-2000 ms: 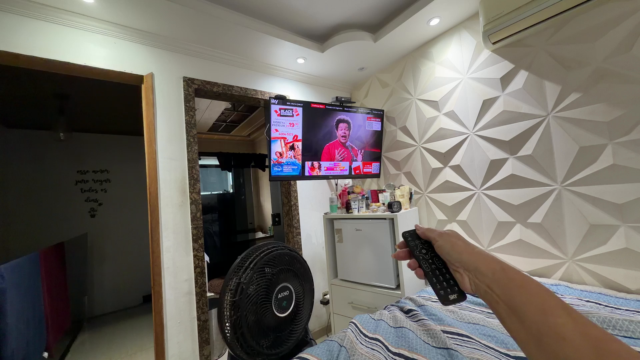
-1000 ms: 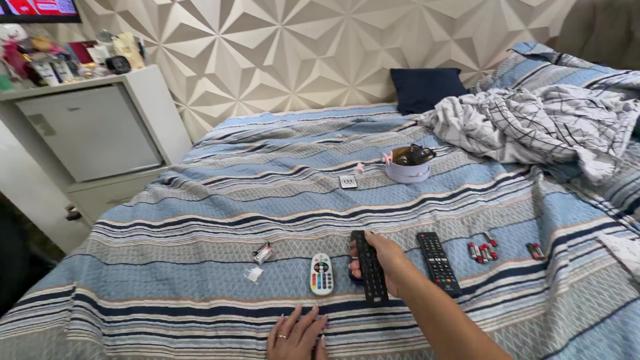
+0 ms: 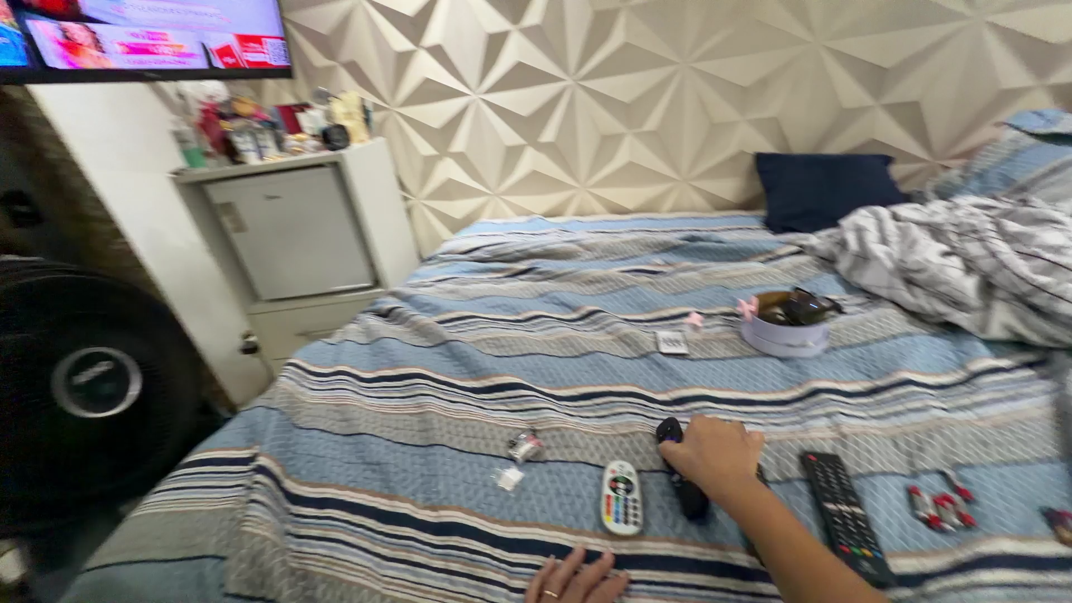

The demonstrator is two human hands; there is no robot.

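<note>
My right hand (image 3: 716, 456) is closed around the middle of a slim black remote control (image 3: 691, 501) at the bed's front. Part of another dark object shows beside my right wrist, mostly hidden by the arm. My left hand (image 3: 578, 578), with a ring, rests on the striped bedspread, fingers apart and holding nothing. Between the hands lies a white remote with coloured buttons (image 3: 621, 498). Right of my forearm is a longer black remote (image 3: 844, 515), with several red-and-silver batteries (image 3: 942, 507) beyond it. A small clear packet (image 3: 525, 445) and a white scrap (image 3: 508, 478) lie left.
A round lilac box (image 3: 785, 337) holding sunglasses and a small white square item (image 3: 672, 342) sit farther back. Behind are a navy pillow (image 3: 825, 188) and rumpled blanket (image 3: 963, 260). A black fan (image 3: 96, 381), small fridge (image 3: 293, 234) and television (image 3: 151, 38) stand left.
The view has swung down from the television to the bed. A second ago my right hand held a long black remote; now it is on a slimmer one farther left.
</note>
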